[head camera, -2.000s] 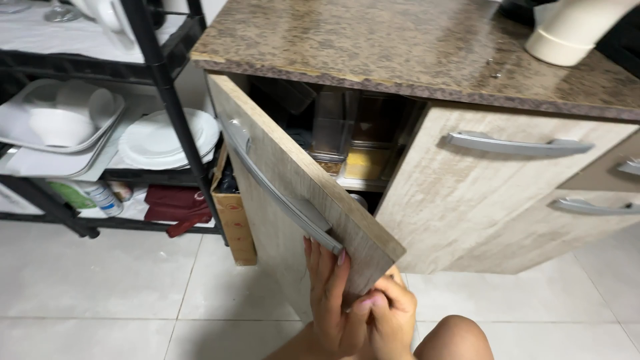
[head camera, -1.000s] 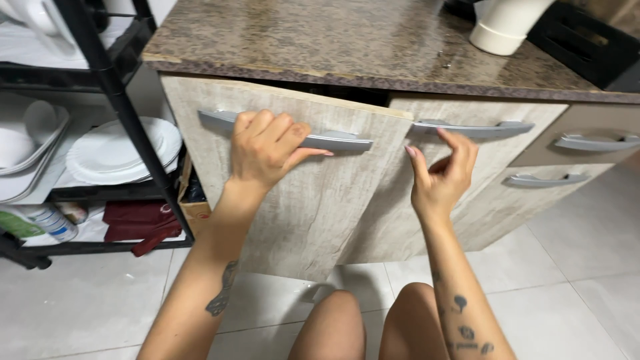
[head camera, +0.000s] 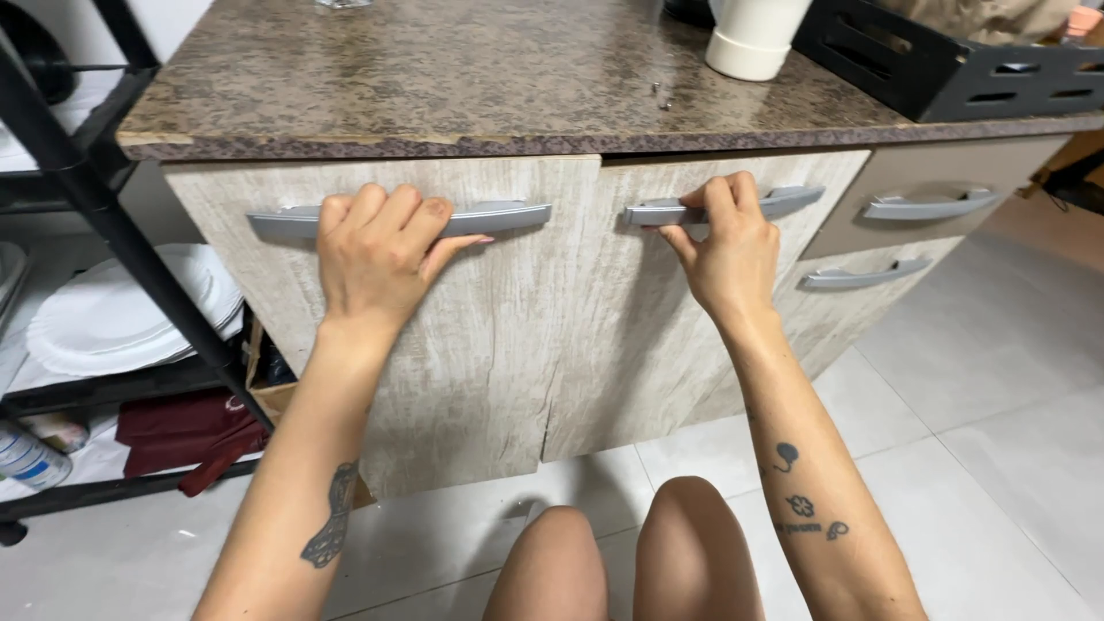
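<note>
My left hand (head camera: 375, 246) is wrapped over the grey handle (head camera: 504, 219) of the left cabinet door (head camera: 466, 362), which lies flat against the cabinet front. With fingertips and thumb, my right hand (head camera: 731, 233) grips the grey handle (head camera: 793, 200) of the right cabinet door (head camera: 638, 345). A thin dark gap shows above the right door, below the countertop. Both doors have a pale wood-grain face. The fingertips of my left hand are hidden behind the handle.
On the speckled brown countertop (head camera: 414, 78) stand a cream container (head camera: 755, 43) and a black slotted crate (head camera: 931, 78); small screws (head camera: 664, 105) lie nearby. Two drawers (head camera: 931, 207) are at the right. A black rack (head camera: 112, 233) with white plates (head camera: 129, 310) stands left.
The left door, wide open two seconds ago and slightly ajar one second ago, is now closed. Both hands have left that door's edge; each is now on a separate handle.
</note>
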